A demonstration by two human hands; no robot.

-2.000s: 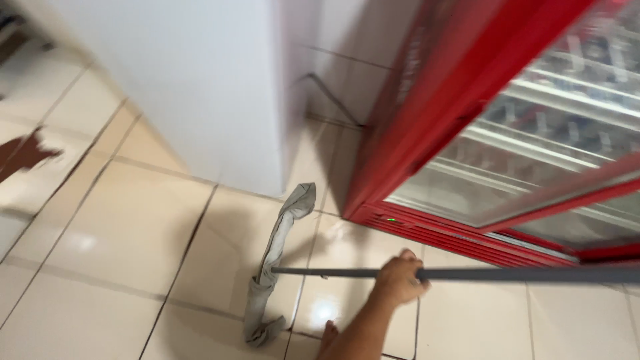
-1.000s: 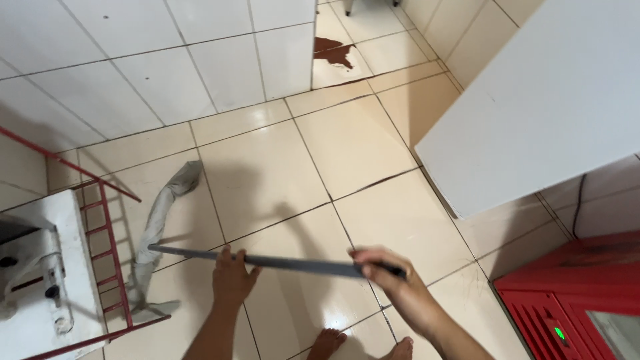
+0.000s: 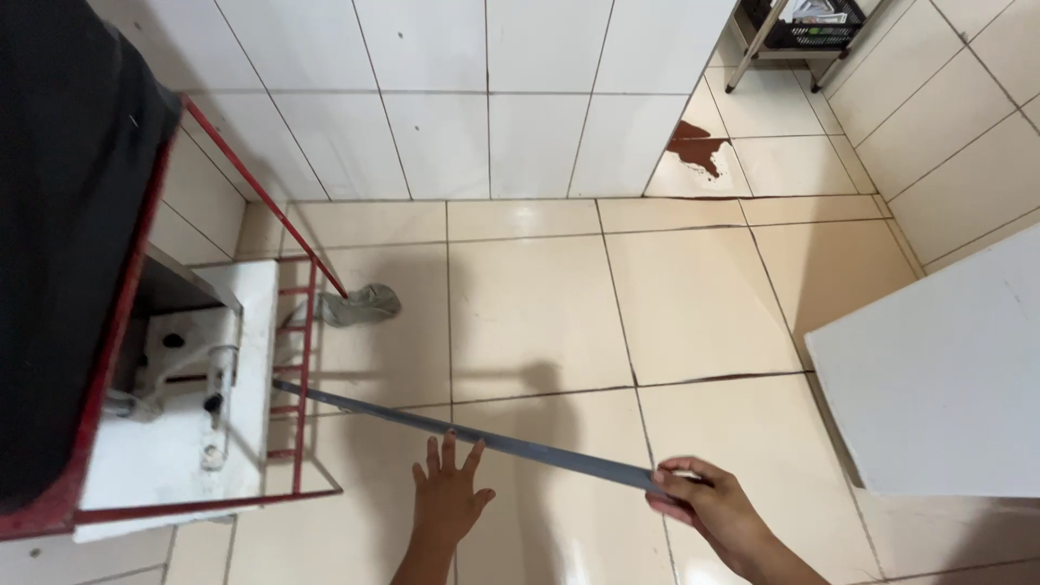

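A long grey pole [image 3: 536, 451] slants over the tiled floor. Its near end is in my right hand [image 3: 703, 491], whose fingers are closed around it. My left hand [image 3: 448, 487] is spread flat with its fingertips at the pole's lower edge, thumb apart, not wrapped around it. At the far left end the pole passes under a red metal rack frame [image 3: 309, 366]. A grey cloth [image 3: 361, 305] lies on the floor behind that frame, partly hidden by it; the join between pole and cloth is hidden.
A red-framed stand with a white panel [image 3: 187, 455] and dark cover fills the left. White tiled wall [image 3: 487, 138] runs behind. A reddish-brown spill [image 3: 700, 151] lies beyond its corner, near a metal stand holding a black crate [image 3: 812, 28]. A white cabinet-like block [image 3: 934, 390] stands at right.
The view has swung left from the red glass-door cooler. The cloth has moved left, partly behind the red frame. My left hand, closed around the pole a second ago, has its fingers spread.
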